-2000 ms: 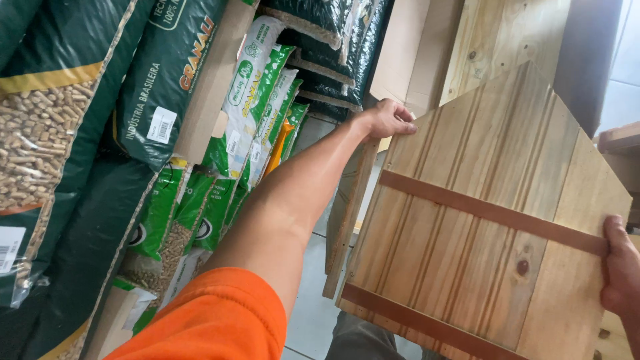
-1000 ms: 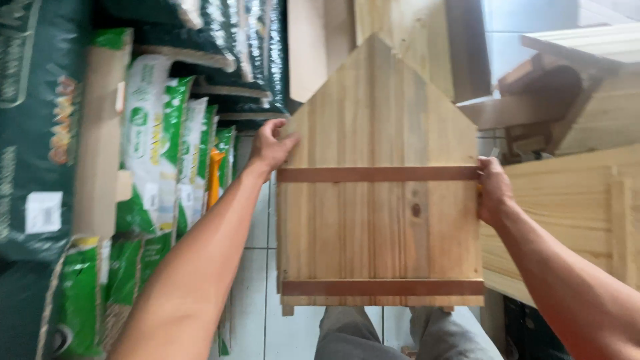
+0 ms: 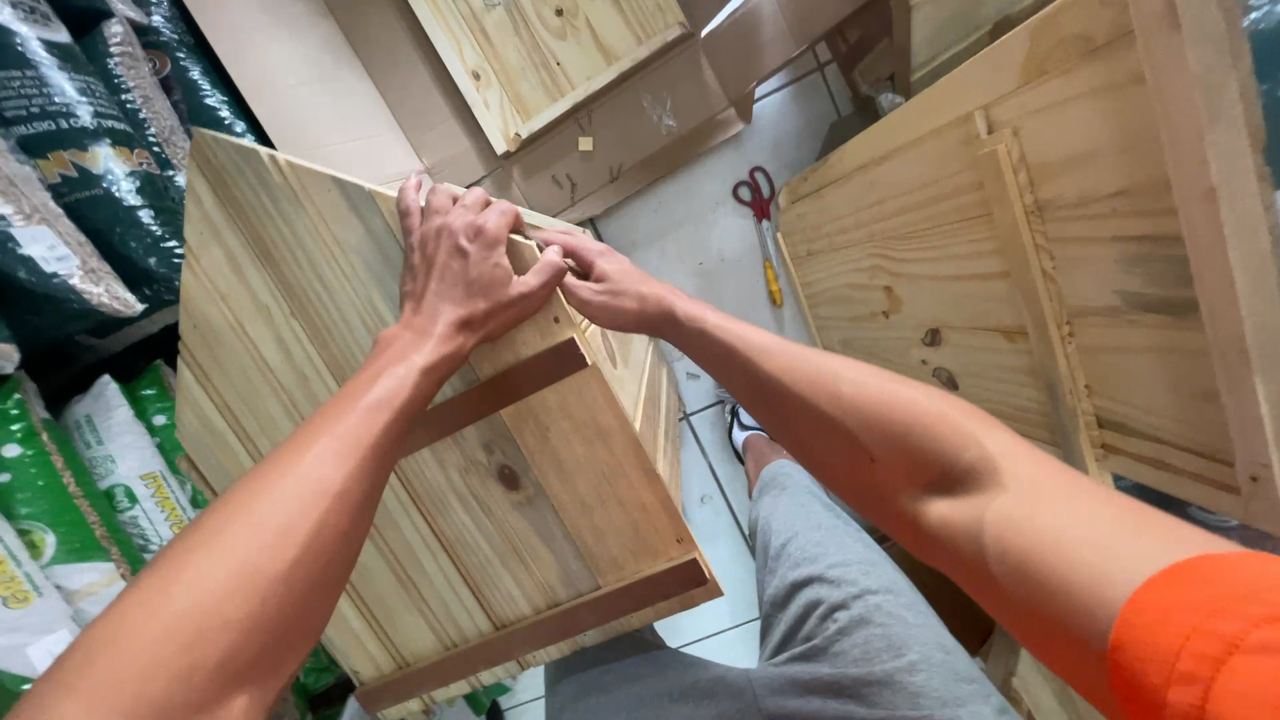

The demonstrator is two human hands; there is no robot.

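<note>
A pointed wooden plank panel [image 3: 440, 540] with two brown cross strips stands tilted in front of me, joined to or touching other wooden boards [image 3: 620, 365] behind its right edge. My left hand [image 3: 465, 260] lies over the panel's upper right edge, fingers curled over it. Close beside it, my right hand [image 3: 600, 280] is at the same edge, thumb and fingers drawn together near the left thumb. Whether it pinches something small there cannot be made out. Red-handled scissors [image 3: 757, 195] and a yellow-handled screwdriver [image 3: 773, 285] lie on the tiled floor beyond.
Another wooden panel [image 3: 570, 50] rests on cardboard [image 3: 640, 170] ahead. At the right stands a large wooden structure [image 3: 900, 290] with a cross batten. Filled plastic bags [image 3: 90, 200] are stacked at the left. My legs [image 3: 840, 600] are below the panel.
The pointed panel is now tilted and turned. My right hand has left its right side and come over beside my left hand at the upper edge. The view has turned.
</note>
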